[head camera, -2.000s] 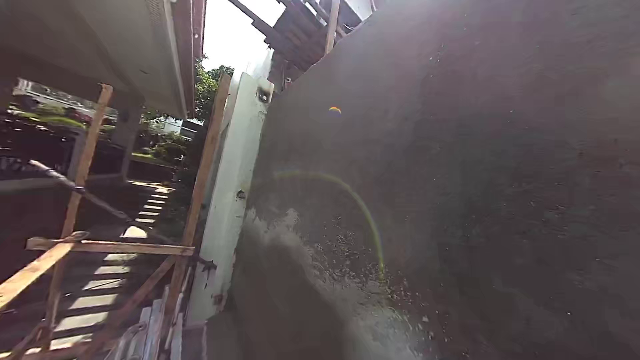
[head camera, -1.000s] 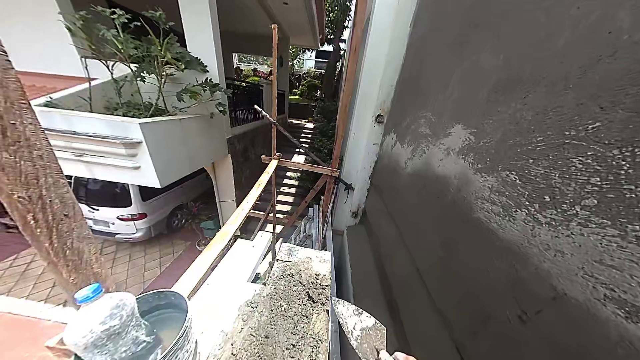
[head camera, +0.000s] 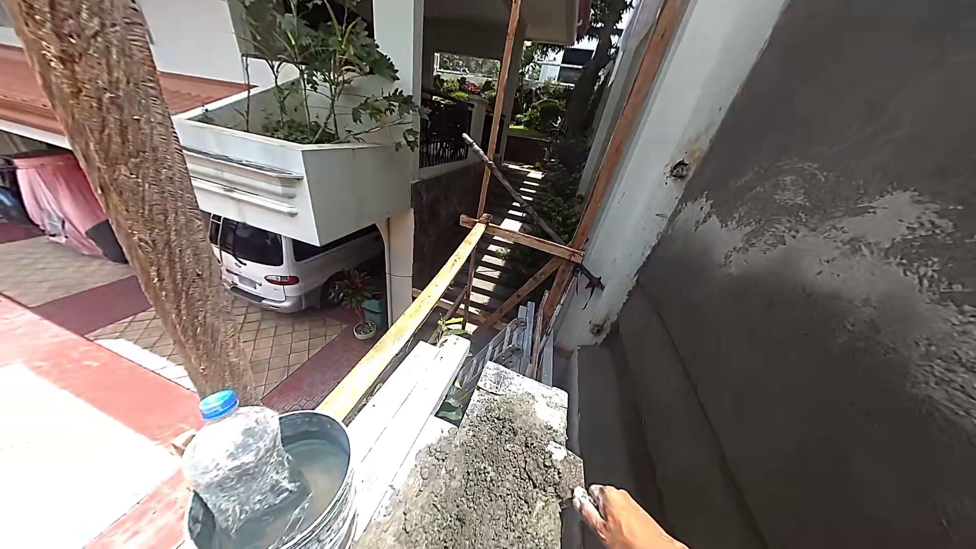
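Note:
My right hand (head camera: 621, 520) is at the bottom, right of centre, its fingers dusted with grey and closed at the near end of a metal trowel; the handle is mostly hidden. The trowel's blade (head camera: 567, 474) is partly covered with mortar and lies at the right edge of a heap of wet mortar (head camera: 492, 465) on a board (head camera: 526, 387). Wet grey plaster covers the wall (head camera: 808, 335) on the right, with rough, shiny patches. At lower left, a bucket (head camera: 347, 457) holds cloudy water and a clear plastic bottle (head camera: 236, 457) with a blue cap. My left hand is out of view.
Wooden scaffold rails (head camera: 415, 320) and white planks (head camera: 408, 412) run ahead, with a crosspiece (head camera: 526, 238) beyond. A tree trunk (head camera: 145, 191) rises at left. Far below are a paved yard and a parked white van (head camera: 278, 267). A white post (head camera: 671, 168) borders the plaster.
The view has swung down and left from the wall. The trowel, in clear sight beside the board one second ago, now lies against the mortar's edge, and more of my right hand shows.

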